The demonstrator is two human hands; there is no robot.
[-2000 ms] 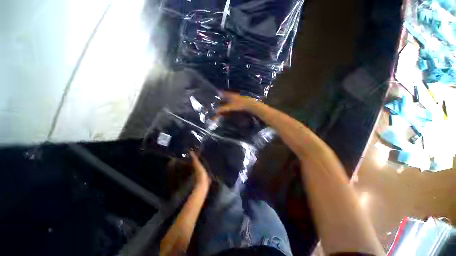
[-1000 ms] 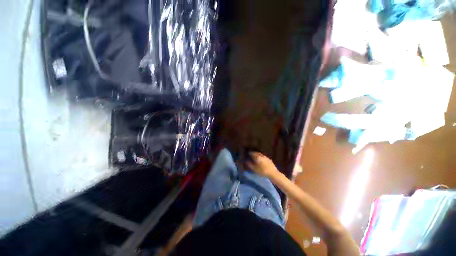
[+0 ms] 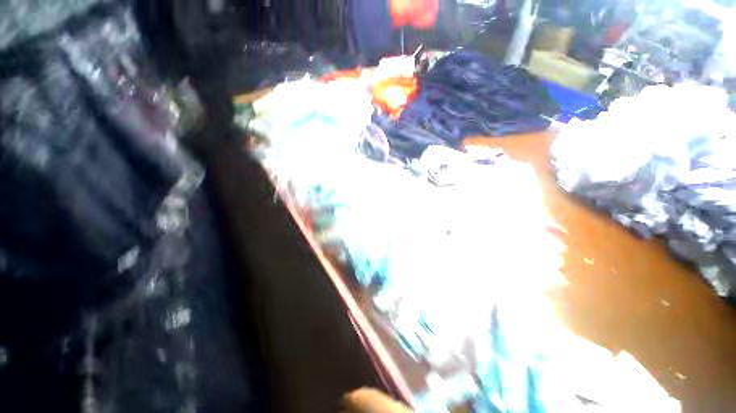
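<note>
Dark garments in glinting clear film [image 3: 89,210] fill the left side, blurred. A large, overexposed heap of white and pale blue pieces [image 3: 436,234] lies along the near edge of an orange-brown worktable [image 3: 613,274]. A small skin-coloured part, probably of my right hand [image 3: 375,401], shows at the bottom edge beside the table edge. It is cut off, so its fingers and anything in them are hidden. My left hand is out of the picture.
A matt navy garment heap [image 3: 484,93] lies at the table's far part, beside an orange item [image 3: 395,93]. A white and grey pile [image 3: 654,153] is on the right, near a blue surface [image 3: 569,101]. A dark gap [image 3: 282,298] runs between the bagged garments and the table.
The view has swung up and to the right, towards the table. My hands have left the bagged garments they were on two seconds ago. My legs are out of the picture.
</note>
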